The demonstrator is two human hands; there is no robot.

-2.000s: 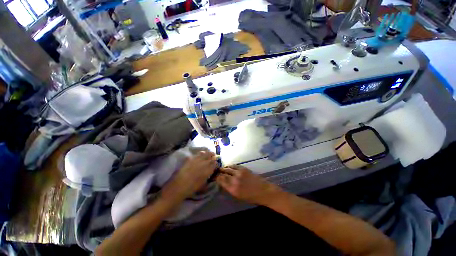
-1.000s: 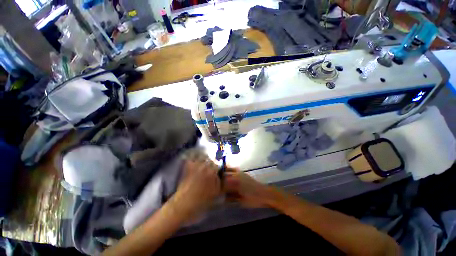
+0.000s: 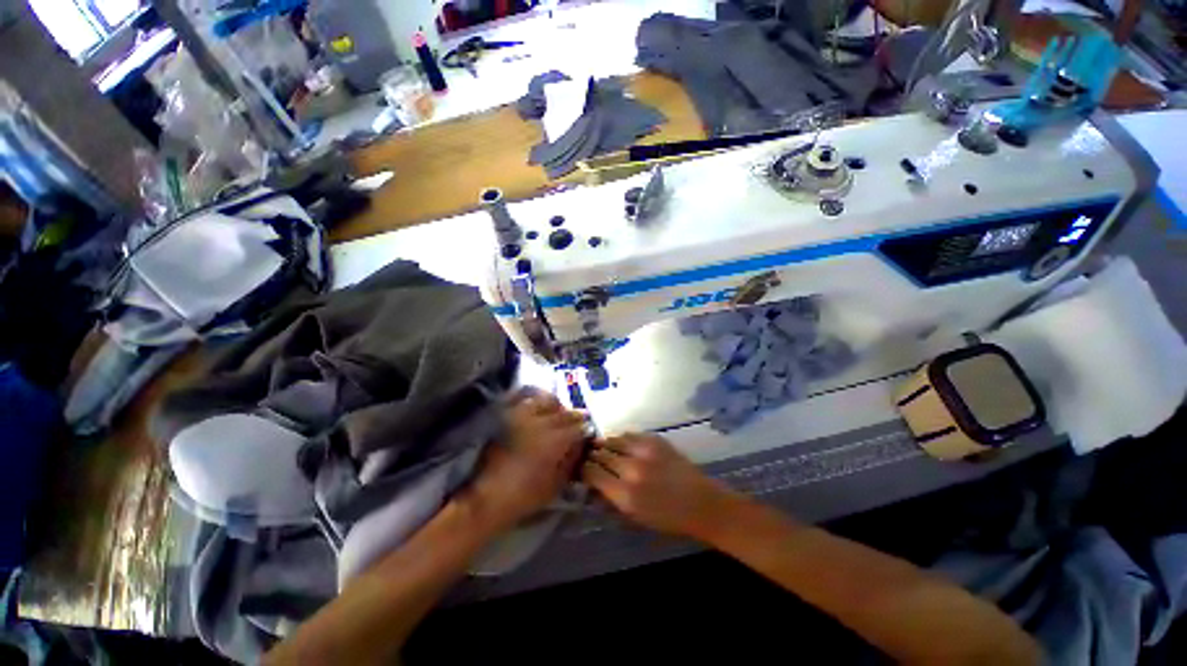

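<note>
The garment in progress [image 3: 404, 345], dark grey with light grey parts, lies bunched left of the needle. A rounded light grey piece [image 3: 241, 466] shows on its left side. The white sewing machine [image 3: 781, 267] has its presser foot and needle [image 3: 573, 380] lit just beyond my fingertips. My left hand [image 3: 536, 442] presses on and holds the garment just in front of the foot. My right hand [image 3: 638, 475] is beside it, fingertips pinching the dark edge of the cloth. The exact grip and the edge under the fingers are partly hidden.
Small blue-grey fabric pieces [image 3: 762, 364] lie on the machine bed. A square-topped tan container [image 3: 970, 401] stands right of them, by white cloth [image 3: 1113, 351]. A light grey and black bundle [image 3: 215, 267] lies far left. Dark grey cut pieces [image 3: 601, 128] lie behind the machine.
The dark grey cloth has shifted and now covers more of the light grey part beside my left forearm. Both hands remain close together in front of the foot. The camera view has shifted slightly.
</note>
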